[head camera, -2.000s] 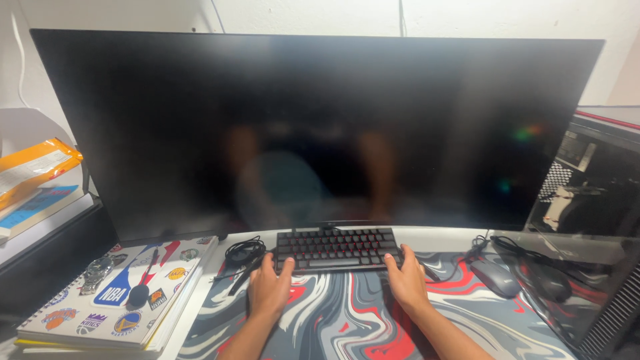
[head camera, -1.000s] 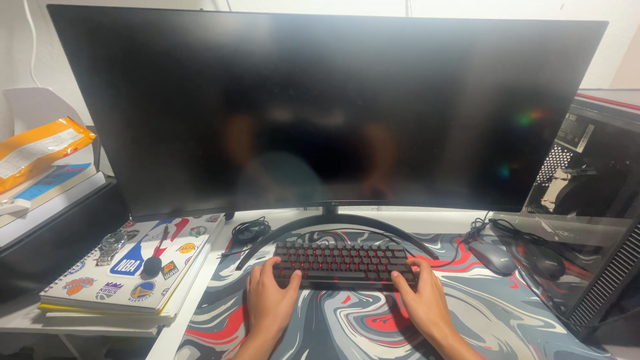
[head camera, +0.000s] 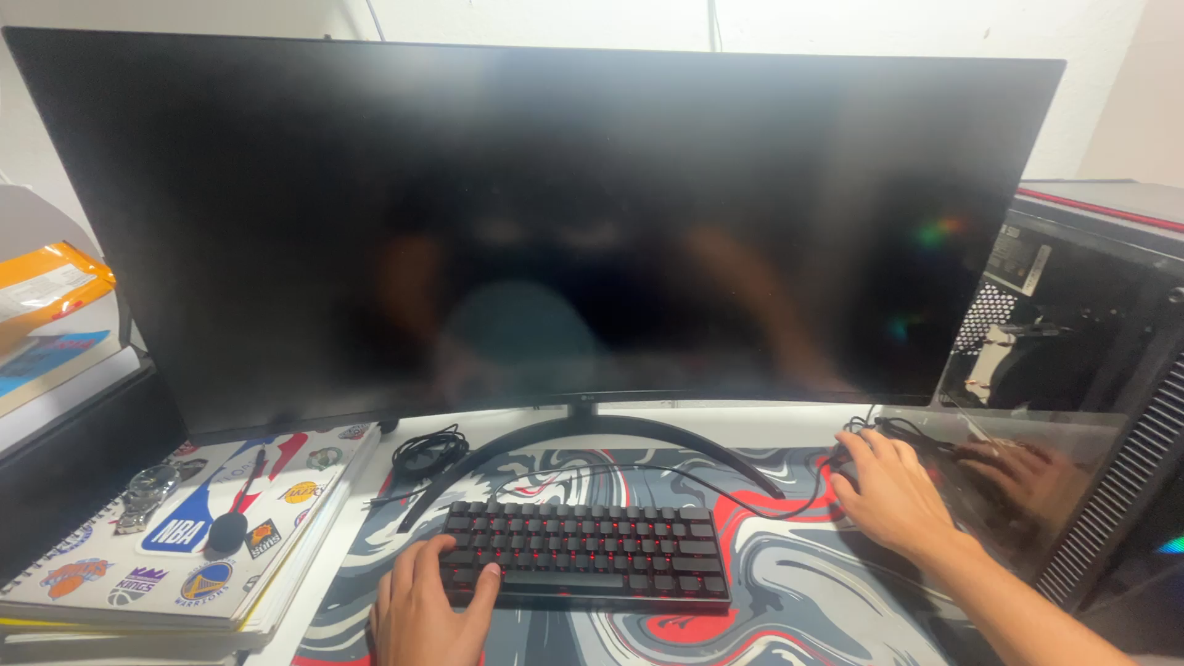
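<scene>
A compact black keyboard with red backlight lies on a swirl-patterned desk mat. My left hand rests at its left end, fingers apart, the thumb and a fingertip on the keys. My right hand lies over a computer mouse at the right of the mat; the hand covers most of the mouse, so its grip is hard to make out. Behind the keyboard stands a wide curved monitor with a dark screen, on a black arched stand.
At left, a stickered spiral notebook on a stack carries a metal-band wristwatch and a small dark round-headed object. Coiled black cable lies behind the mat's left part. A computer case with a see-through side stands right.
My right hand has left the keyboard's right end and moved right onto a mouse. The left hand remains at the keyboard's left end. Earlier, both hands held the keyboard's ends.
</scene>
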